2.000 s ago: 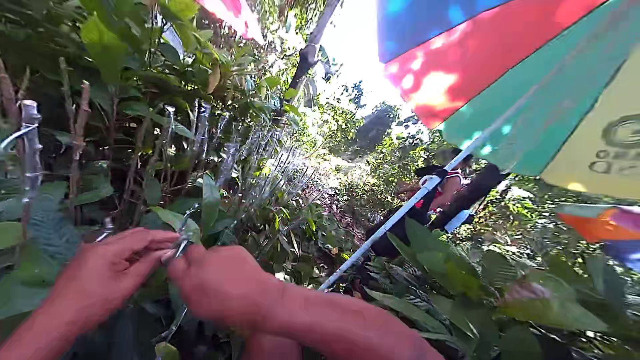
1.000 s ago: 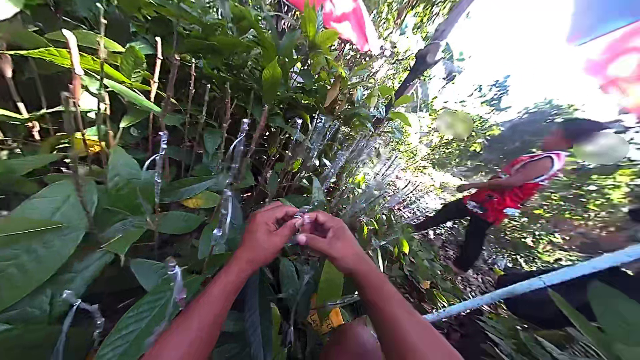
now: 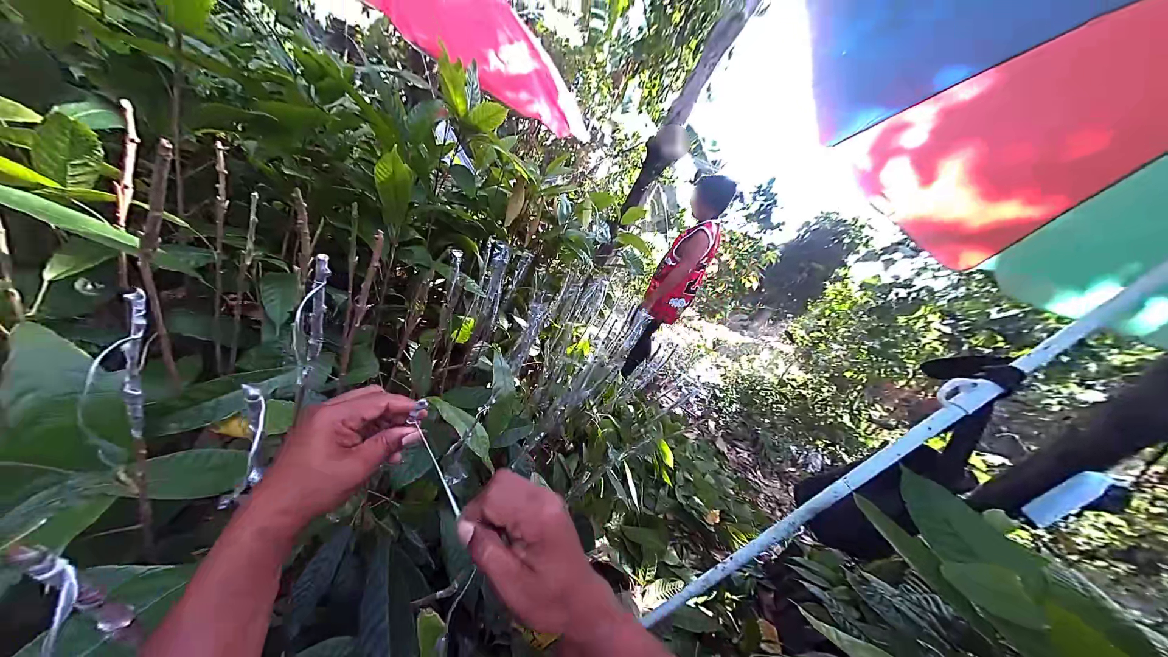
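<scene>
My left hand (image 3: pixel 351 440) pinches the wrapped top of a plant stem (image 3: pixel 417 412) between thumb and fingers. From that stem a thin whitish strip (image 3: pixel 441 470) runs taut, down and right, into my right hand (image 3: pixel 525 547), whose fingers are closed on it. Left of my hands stand upright cut stems wrapped in clear plastic film with loose strip ends, one tall wrapped stem (image 3: pixel 317 310) and another (image 3: pixel 135 365) farther left. Several bare cut stems, such as one brown stem (image 3: pixel 155 219), rise behind them among broad green leaves.
Many film-wrapped stems (image 3: pixel 566 319) crowd the middle distance. A person in a red sleeveless jersey (image 3: pixel 680 274) stands beyond. A pale pole (image 3: pixel 821 502) slants across the right, below a multicoloured umbrella (image 3: pixel 995 173). Pink cloth (image 3: pixel 497 59) hangs above. Dark slanting trunk (image 3: pixel 680 109) behind.
My hands, close together a second ago, are now apart with the strip stretched between them. The person in red, leaning at the right a second ago, now stands upright beyond the wrapped stems. The view has swung.
</scene>
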